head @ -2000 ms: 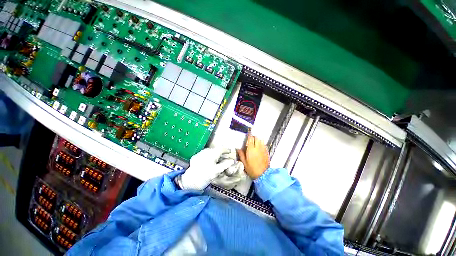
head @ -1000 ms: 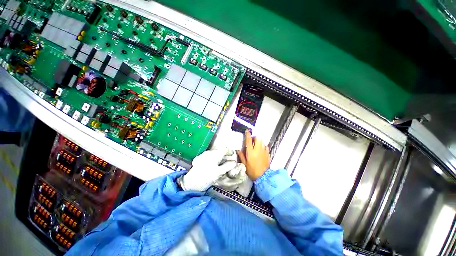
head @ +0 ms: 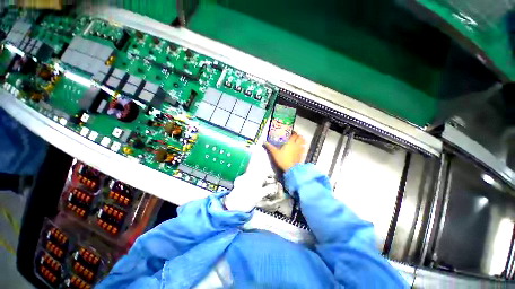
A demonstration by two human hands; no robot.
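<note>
A smartphone [head: 282, 122] with a lit, colourful screen is over the pale metal plate between the conveyor rails. My right hand [head: 287, 152] is bare and closed around its lower end, thumb on the left and fingers on the right. My left hand [head: 252, 183] wears a white glove and holds a crumpled white glove [head: 276, 198] near the front rail; its fingers are blurred. A populated green circuit board [head: 217, 155] lies on the conveyor to the left, its right edge beside the phone.
The conveyor rail with dark chain [head: 361, 124] runs along the far side. Metal cross bars [head: 340, 152] span the line at right. A black bin [head: 35, 211] at lower left holds a plastic coil tray [head: 116, 195] with orange coils. Green matting [head: 316, 68] lies beyond the rail.
My right hand has moved up from pointing at the phone's lower edge to gripping its lower end. The screen has changed from dark with red figures to a colourful picture. The view has shifted slightly.
</note>
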